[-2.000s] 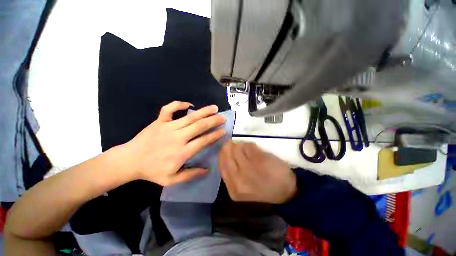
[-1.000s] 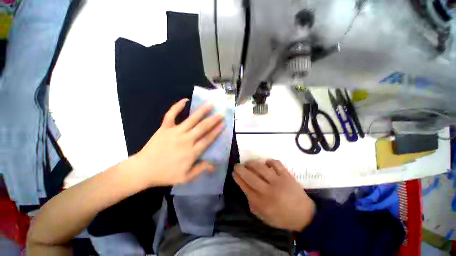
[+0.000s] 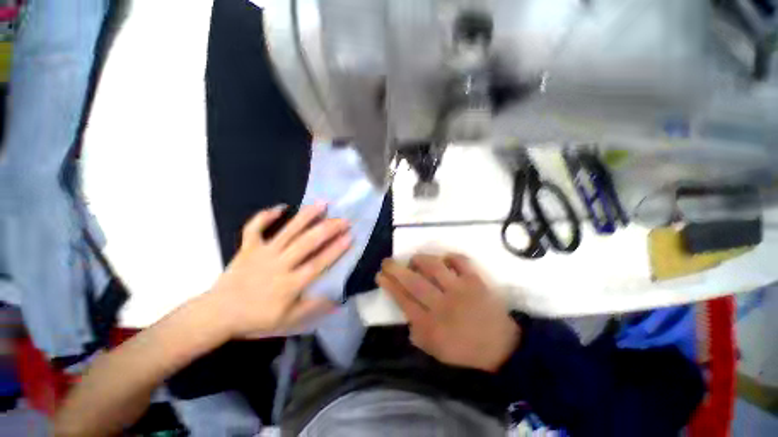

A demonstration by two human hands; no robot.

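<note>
A large black garment panel (image 3: 247,128) lies on the white table, its upper part running beside and behind the sewing machine head (image 3: 358,77). A pale blue-grey pocket piece (image 3: 345,188) lies on the panel, its top end at the machine head. My left hand (image 3: 281,273) rests flat on the pale piece and the panel, fingers apart. My right hand (image 3: 452,307) lies at the panel's right edge, fingertips on or beside the dark cloth; whether it grips is unclear. The presser foot and needle are hidden or blurred.
Fabric shears (image 3: 539,218), blue thread snips (image 3: 600,201) and a slim black tool lie right of the machine. A dark block (image 3: 723,235) sits on a tan card (image 3: 670,256) at far right. Stacked panels (image 3: 43,188) hang at left. A red basket (image 3: 721,358) stands below the table.
The black panel has moved up the view, past the machine head, and the pale piece has tilted. My left hand has moved slightly left and down. Earlier, my right hand drew back from the pale piece.
</note>
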